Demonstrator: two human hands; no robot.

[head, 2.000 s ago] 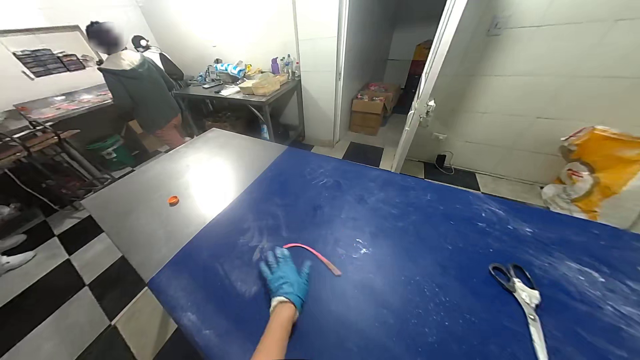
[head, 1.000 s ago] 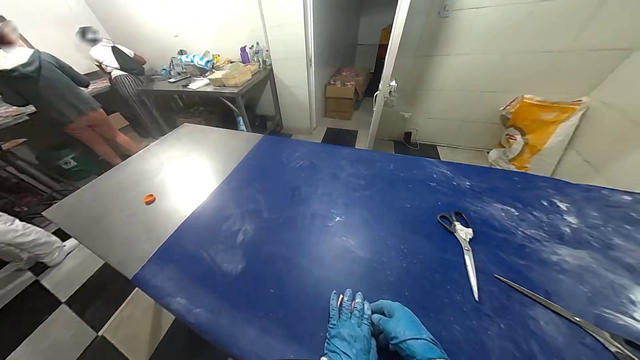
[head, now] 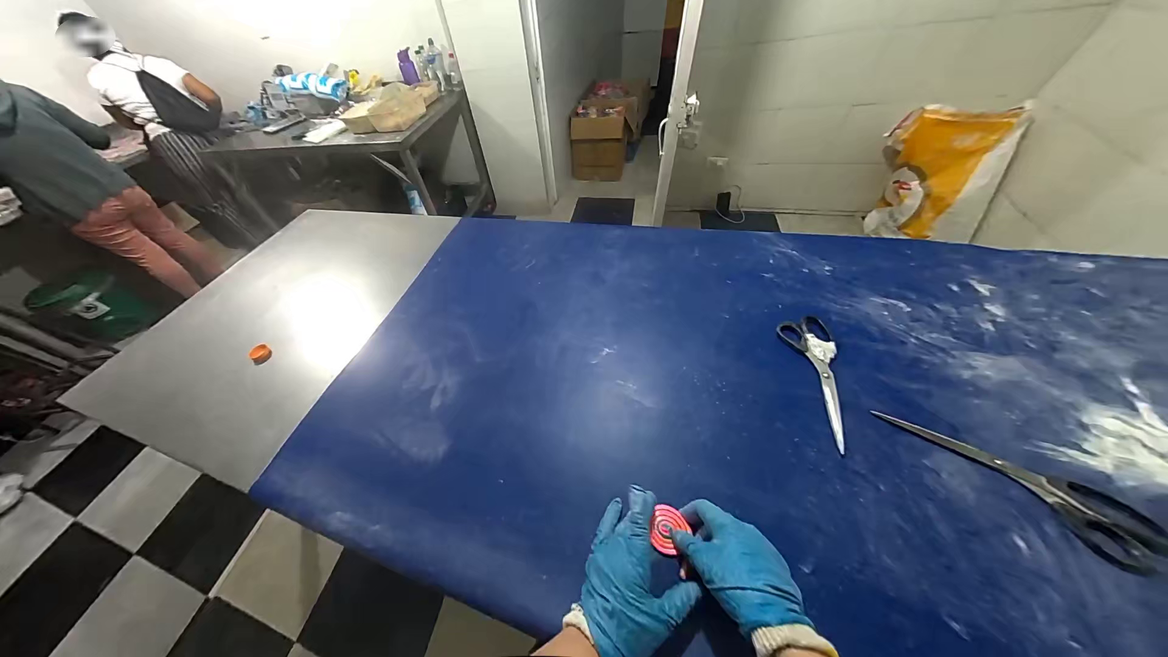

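Note:
A pink and white spiral coil, like a lollipop swirl (head: 671, 529), is between my two blue-gloved hands near the front of the blue table surface (head: 547, 365). My right hand (head: 744, 566) grips the coil's right side with thumb and forefinger. My left hand (head: 630, 575) lies along its left side, fingers extended and touching or nearly touching it. To the right lie scissors with black handles (head: 821, 379), whitish material wrapped near their pivot, and a second, larger pair of scissors (head: 1040, 488). A small orange ring or cap (head: 260, 353) rests on the bare metal part at left.
White powder marks the blue surface at right. Behind the table are a yellow and white sack (head: 949, 173), an open door (head: 677, 119) and cardboard boxes (head: 599, 141). A cluttered metal side table (head: 401, 137) stands at back left, near two people (head: 164, 100).
The pink strip lying curved on the table two seconds ago now shows as a round coil. Both hands are at it, where only my left hand was in view before. The view has swung right.

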